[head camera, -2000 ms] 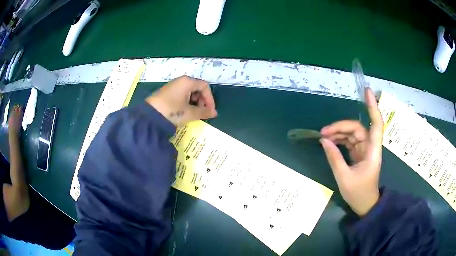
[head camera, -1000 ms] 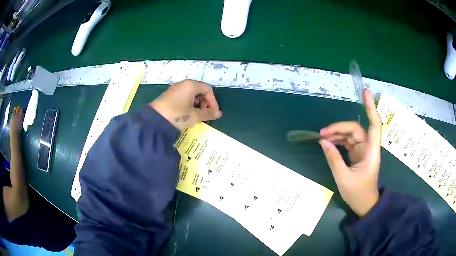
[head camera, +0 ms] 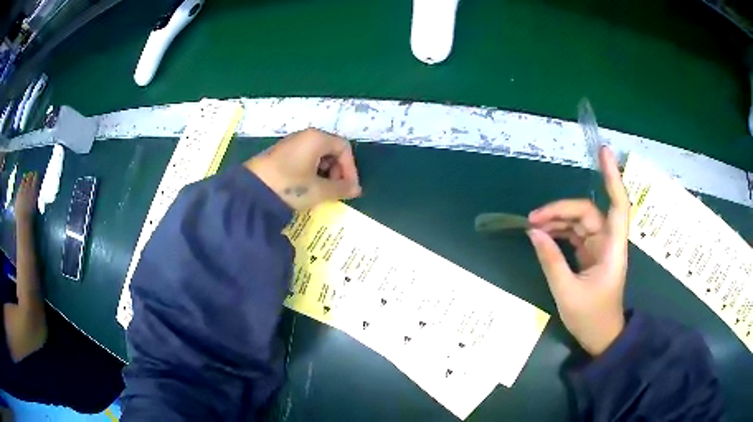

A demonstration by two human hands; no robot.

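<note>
My right hand (head camera: 588,264) pinches a thin greenish oval film (head camera: 502,222) between thumb and fingertips. A second clear film (head camera: 589,128) stands up from its raised index fingertip, in front of the rail. My left hand (head camera: 310,169) is curled with thumb and finger together, above the left end of a label sheet (head camera: 413,301); whether anything tiny is between its fingertips cannot be told. The label sheet is yellow to white with small black print and lies slanted on the dark green worktop, partly hidden by my left sleeve.
White handheld devices (head camera: 433,33) (head camera: 165,41) lie on the green belt behind the scuffed rail (head camera: 388,122). More label sheets lie left (head camera: 177,185) and right (head camera: 693,239). A black phone (head camera: 79,227), a pale block (head camera: 73,130) and another person's arm (head camera: 29,272) are at left.
The devices on the belt have moved to the right, and the one at the far right is almost out of view. Both my hands and the films are nearly unmoved.
</note>
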